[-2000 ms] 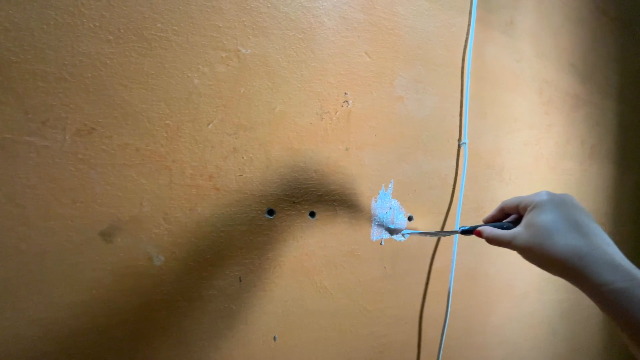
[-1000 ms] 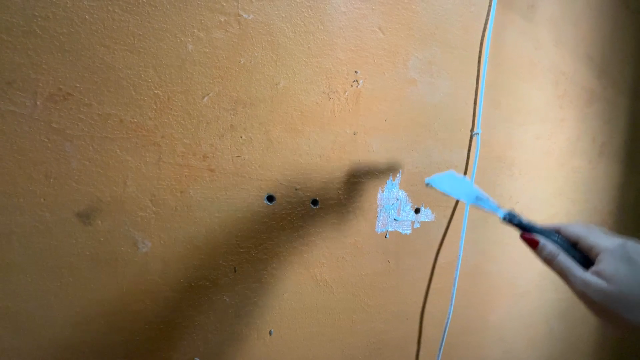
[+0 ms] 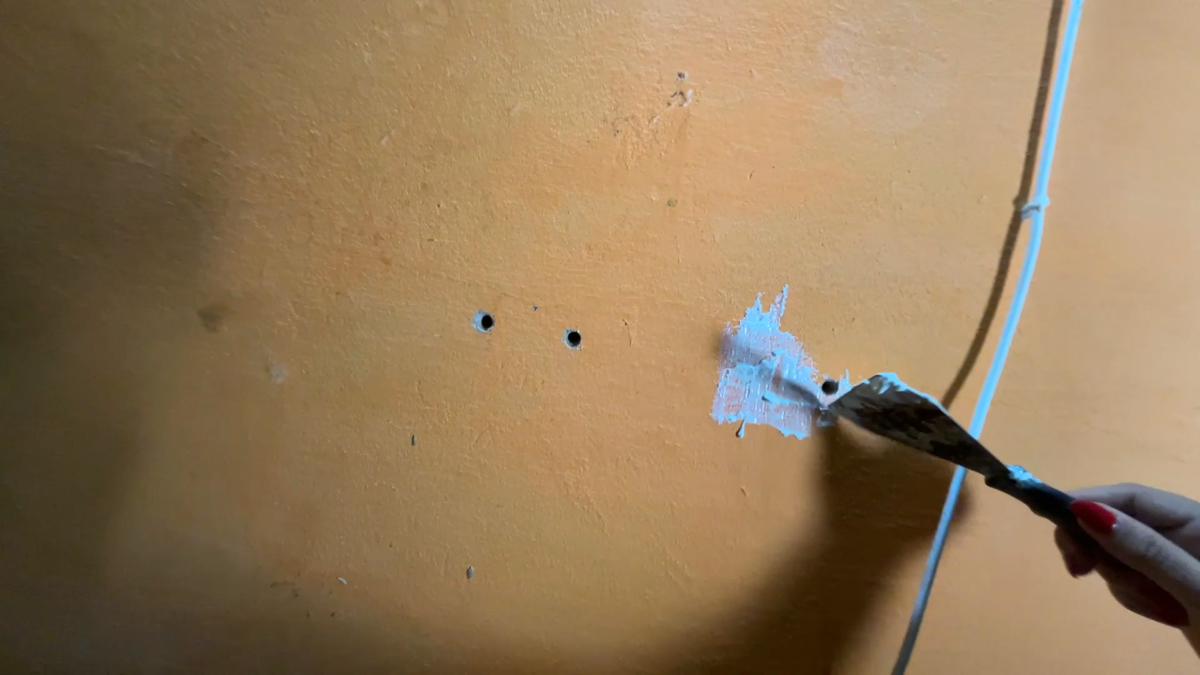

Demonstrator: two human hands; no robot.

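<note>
My right hand (image 3: 1139, 548), at the lower right, grips the dark handle of a putty knife (image 3: 919, 422). The blade points left and up, and one corner of its tip is at the right edge of a patch of white filler (image 3: 764, 375) on the orange wall (image 3: 562, 525). White filler clings to the blade's edge and near the handle. Just above the tip is a dark round hole (image 3: 830, 386). Two more drilled holes, one (image 3: 484, 322) and another (image 3: 574, 338), lie left of the patch. My left hand is out of view.
A white cable (image 3: 1017, 300) runs down the wall on the right, behind the putty knife, with a tie (image 3: 1034, 206) around it. Chipped paint (image 3: 681, 96) shows above the patch. A broad shadow falls below the blade.
The putty knife has come back to the wall beside the filler patch, after standing off to its upper right one second ago. More filler lies in a ridge across the patch.
</note>
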